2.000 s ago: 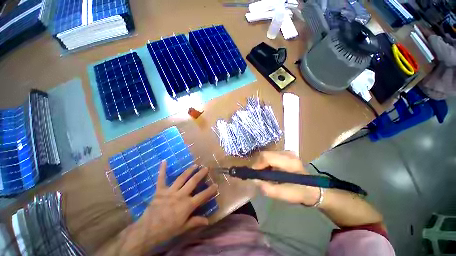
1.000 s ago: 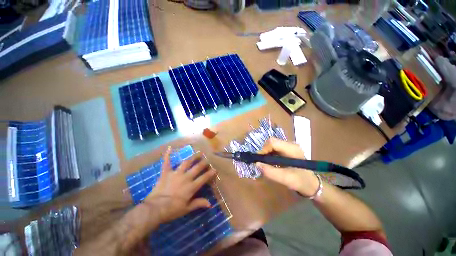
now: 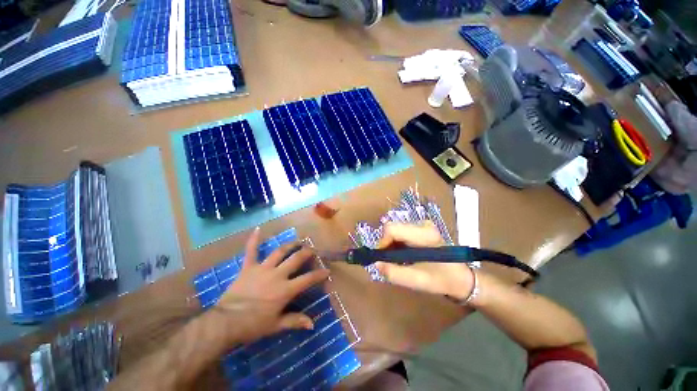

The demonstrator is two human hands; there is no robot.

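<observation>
A blue solar cell panel point(image 3: 302, 359) lies flat on the table before me. My left hand point(image 3: 264, 294) lies on it, palm down with spread fingers, holding nothing. A thin silver ribbon runs along the panel's right edge. My right hand point(image 3: 420, 263) holds the soldering iron point(image 3: 405, 256) like a pen, its tip pointing left at the panel's upper right edge, close to my left fingertips. Whether the tip touches is not clear. A pile of short tabbing ribbons point(image 3: 413, 208) lies just behind my right hand, partly hidden by it.
Dark cell stacks point(image 3: 227, 168) sit on a greenish sheet point(image 3: 200, 233). A curved panel stack point(image 3: 46, 252) is at left, another point(image 3: 179, 46) behind. An iron stand point(image 3: 439, 145), a white strip point(image 3: 467, 218) and a grey round machine point(image 3: 527, 141) are at right. An orange-brown scrap point(image 3: 326, 210) lies mid-table.
The panel has been shifted and more of its near part shows. A silver ribbon now lies along its right edge. The iron's tip has moved left to that edge. My left hand stays on the panel.
</observation>
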